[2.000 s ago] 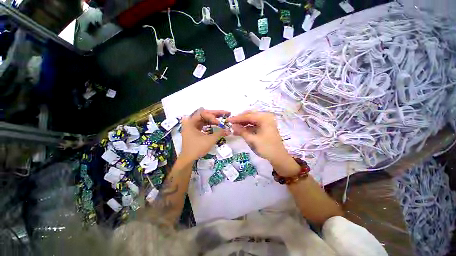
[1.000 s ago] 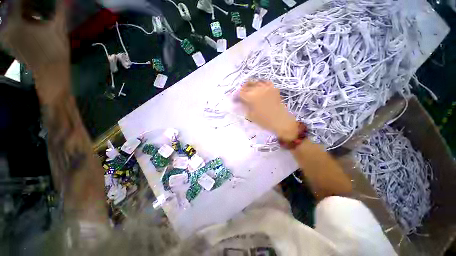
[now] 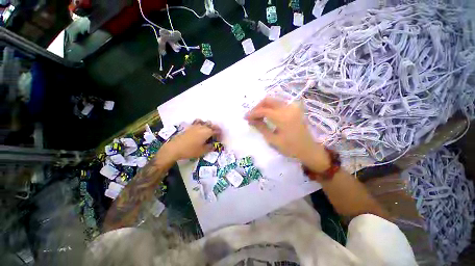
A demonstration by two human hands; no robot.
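Observation:
My left hand [image 3: 195, 139] is low over the white sheet, its fingertips at a yellow-black part at the top of a small group of green circuit boards [image 3: 223, 184] with white square pieces [image 3: 234, 178]. Whether it grips that part is unclear. My right hand [image 3: 278, 124] is over the sheet at the left edge of the heaped white cables [image 3: 375, 78]. Its thumb and fingertips are close together and blurred; a small pale thing shows by them, but I cannot tell if it is held.
A mixed pile of boards and white squares [image 3: 120, 161] lies left of the white sheet [image 3: 208, 98]. Joined board-and-cable sets [image 3: 207, 50] lie on the dark belt [image 3: 130, 62] beyond. A cardboard box [image 3: 393, 192] with more cables is at the lower right.
My left hand has come back from the upper left to the boards. My right hand remains near the cable heap. The belt shows an added small piece near the nearest set. The view has shifted.

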